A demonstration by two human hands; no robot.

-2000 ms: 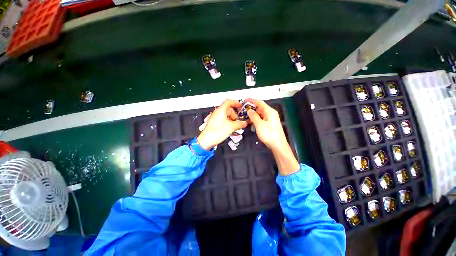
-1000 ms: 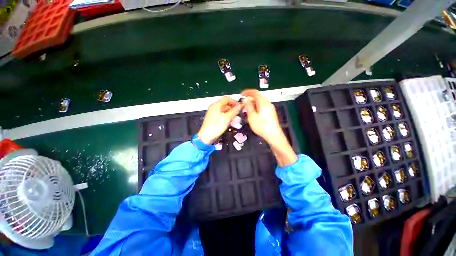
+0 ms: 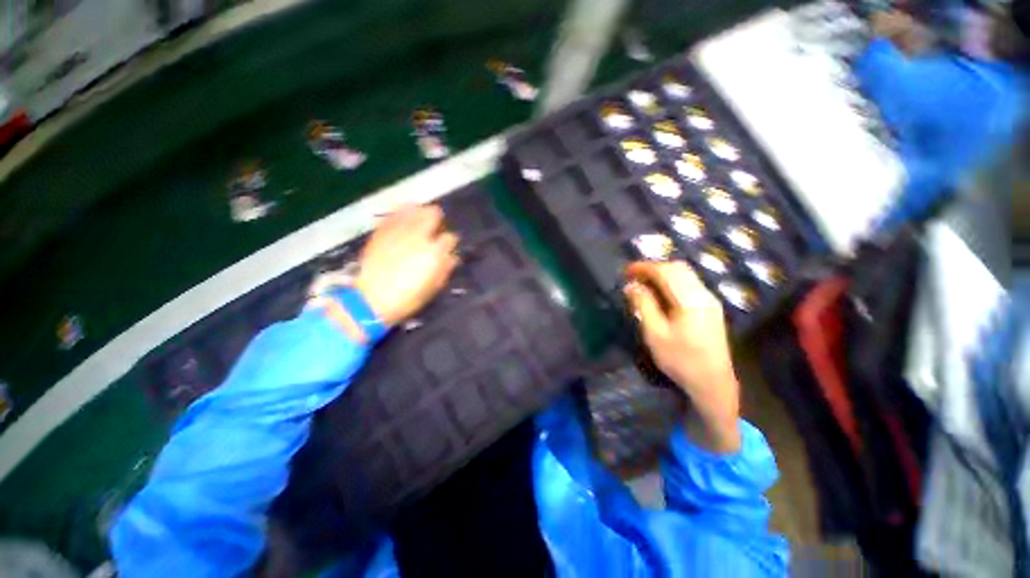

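Observation:
The view is blurred. My left hand (image 3: 407, 265) is over the upper part of the near black tray (image 3: 463, 359), above the pale blocks; its fingertips are hidden, so I cannot tell what it holds. My right hand (image 3: 681, 322) is at the near left part of the right black tray (image 3: 578, 215), fingers bent down at a pocket; whether it holds a module is not clear. Shiny modules (image 3: 691, 168) fill rows of the right tray. Several joined units with pale blocks (image 3: 337, 147) lie on the green belt (image 3: 395, 68).
A pale tray (image 3: 791, 124) is beyond the right tray. Another person's blue sleeve (image 3: 943, 119) is at the upper right. Red and black cloth (image 3: 830, 327) hangs at the right. A pale post (image 3: 582, 51) stands across the belt. A small module (image 3: 70, 331) lies far left on the belt.
The view has swung to the right. My hands have parted: the right has moved to the right tray, the left stays over the near tray. Another joined unit now lies on the belt.

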